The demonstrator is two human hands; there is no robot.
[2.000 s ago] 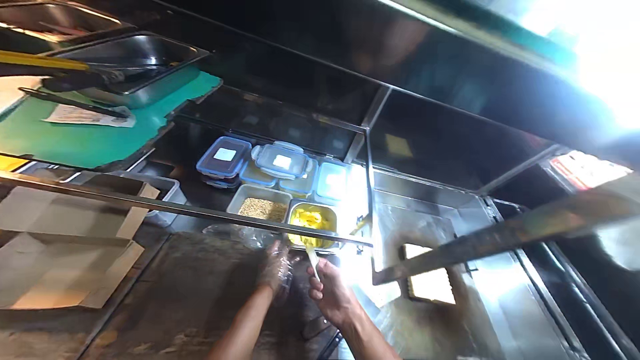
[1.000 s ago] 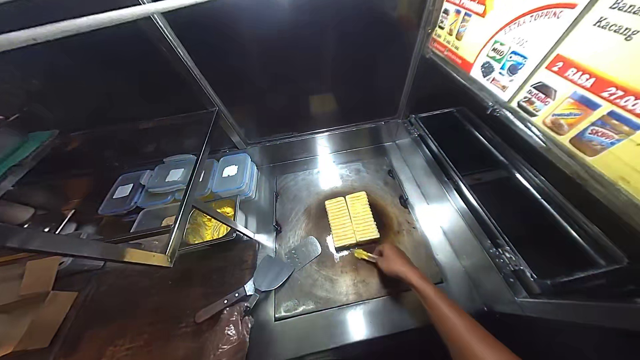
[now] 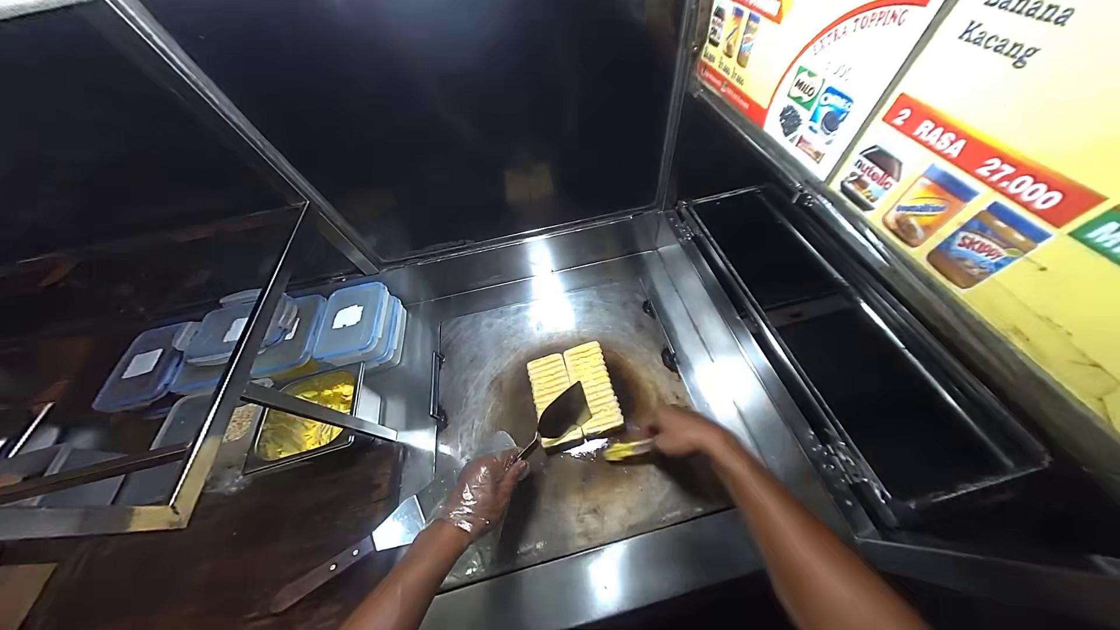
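Two pale yellow ridged slabs, which look like bread (image 3: 595, 372), lie side by side on a flat metal griddle (image 3: 560, 516). My left hand (image 3: 483, 492), in a clear plastic glove, grips a dark-bladed spatula (image 3: 564, 411), its blade over the lower middle of the slabs. My bare right hand (image 3: 684, 431) holds a utensil with a yellow-coated end (image 3: 628, 449) just right of the slabs' near edge, low over the griddle. A glossy patch shows beside that end. A second spatula, with a wooden handle (image 3: 324, 573), lies across the griddle's left front edge.
Left of the griddle stand a metal container of yellow spread (image 3: 306, 416), a tub of chopped bits (image 3: 238, 422) and several blue-lidded boxes (image 3: 350, 319). A metal frame (image 3: 284, 254) crosses above them. A dark hinged lid or panel (image 3: 866, 367) lies right of the griddle, below a menu board (image 3: 980, 175).
Since one second ago, my left hand has come into view holding the dark spatula, which lay at the griddle's left edge. My right hand stays near the slabs' near edge.
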